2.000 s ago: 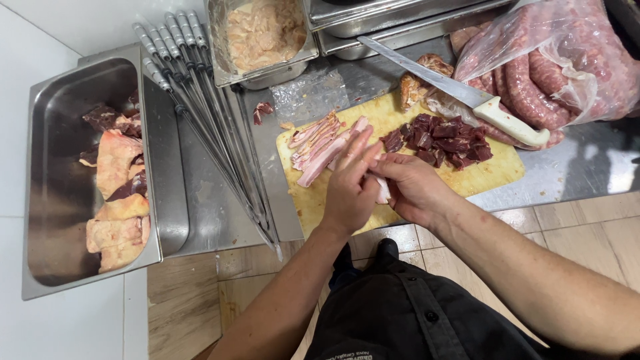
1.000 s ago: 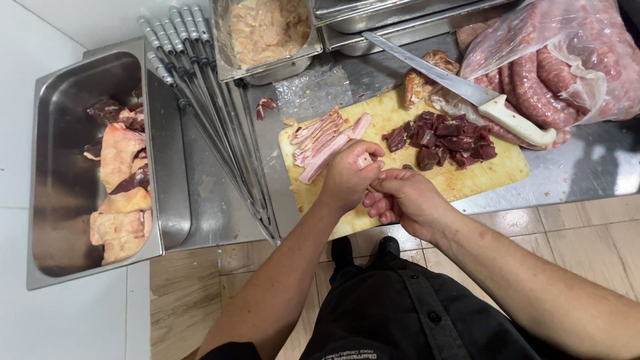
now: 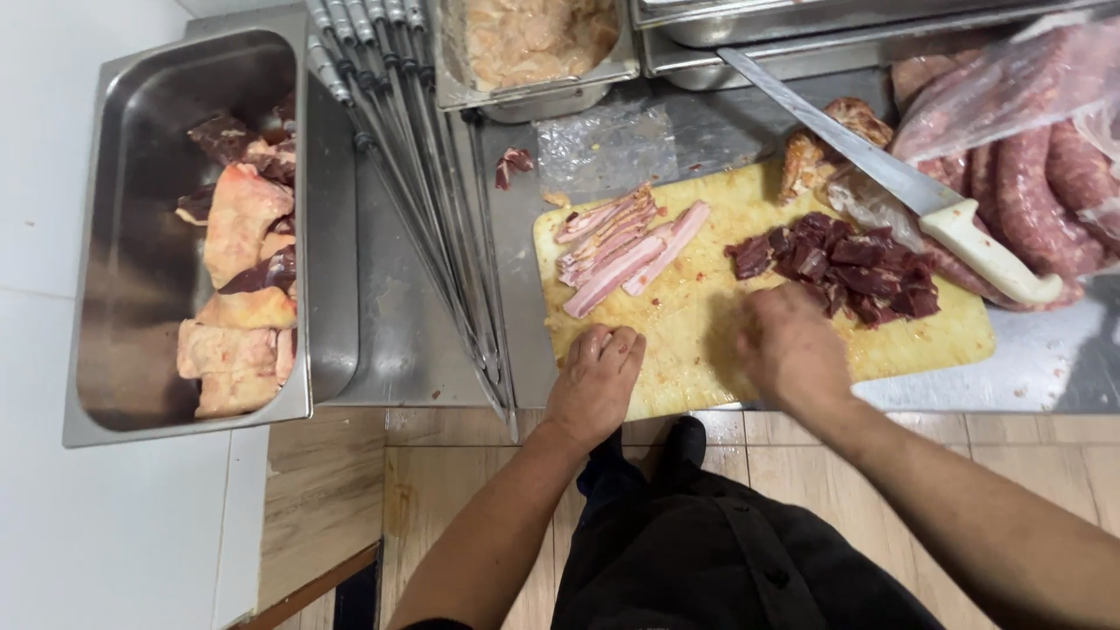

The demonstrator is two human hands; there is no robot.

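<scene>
My left hand [image 3: 599, 376] rests with curled fingers at the near left edge of a yellow cutting board [image 3: 682, 350], just below a pile of bacon strips [image 3: 617, 249]; whether it holds anything is hidden. My right hand [image 3: 787, 337], blurred, is over the board's middle, at the near left side of a heap of dark red meat cubes [image 3: 857, 267]; its fingertips and anything in them cannot be made out. A knife with a white handle [image 3: 989, 249] lies across a bag of raw sausages [image 3: 1032, 184], its blade pointing to the far left.
Metal skewers [image 3: 429, 192] lie left of the board. A deep steel pan [image 3: 306, 332] with meat pieces stands at the far left. Behind are a steel container [image 3: 534, 96] of pale meat, stacked steel pans [image 3: 787, 61] and a plastic sheet [image 3: 604, 149]. The counter's edge runs near my body.
My hands were together one second ago, with something pale between them. Now they are apart, the left at the board's near left edge and the right beside the dark meat.
</scene>
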